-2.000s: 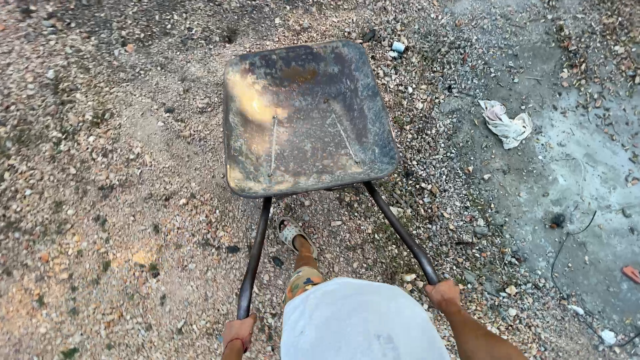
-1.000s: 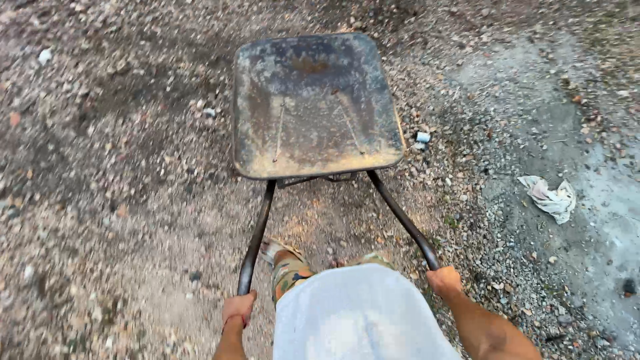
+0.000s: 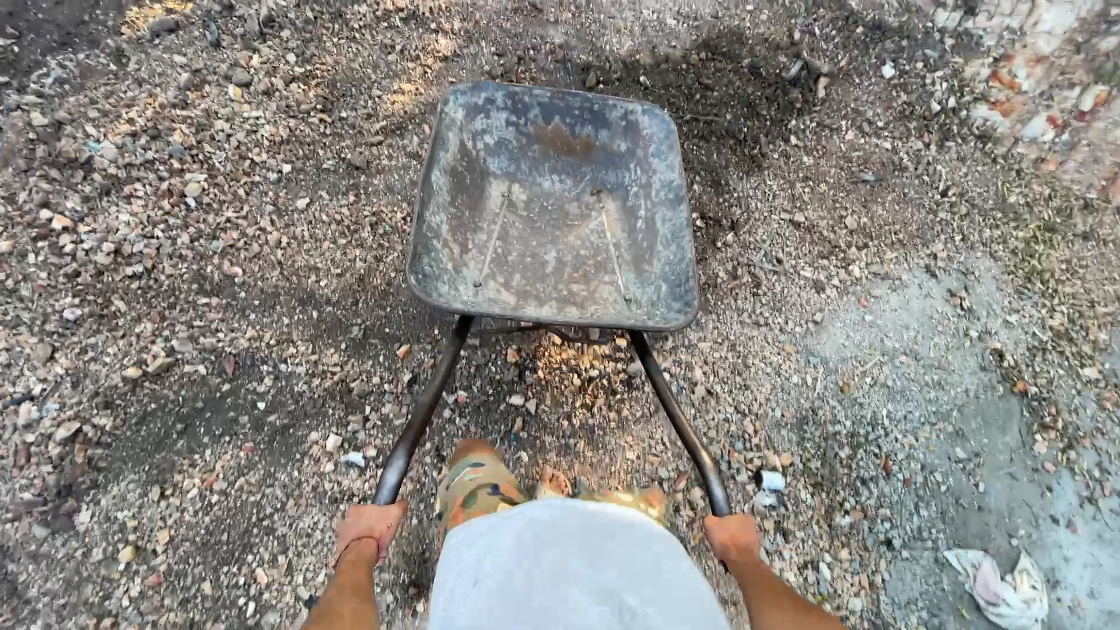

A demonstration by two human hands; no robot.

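A worn metal wheelbarrow tray [image 3: 560, 210], with rust patches and nothing in it, lies ahead of my body. Two dark tubular handles run back from under it. My left hand [image 3: 371, 528] is closed around the end of the left handle [image 3: 422, 411], a thin band at its wrist. The end of the right handle [image 3: 678, 416] is in the grip of my right hand [image 3: 733, 537]. The tray hides the wheel. Between the handles show my camouflage-patterned trousers, part of a foot and my pale shirt.
Loose gravel [image 3: 219, 262] surrounds the wheelbarrow. At the lower right lie a crumpled whitish cloth [image 3: 1002, 588] and a small white-and-grey object [image 3: 770, 488], beside a smoother grey patch of ground [image 3: 989, 437]. Reddish and white rubble [image 3: 1041, 96] is at the upper right.
The wheelbarrow has moved forward over the gravel, with both my hands still on its handles. The small whitish object, before beyond or beside the tray, is now near my right hand.
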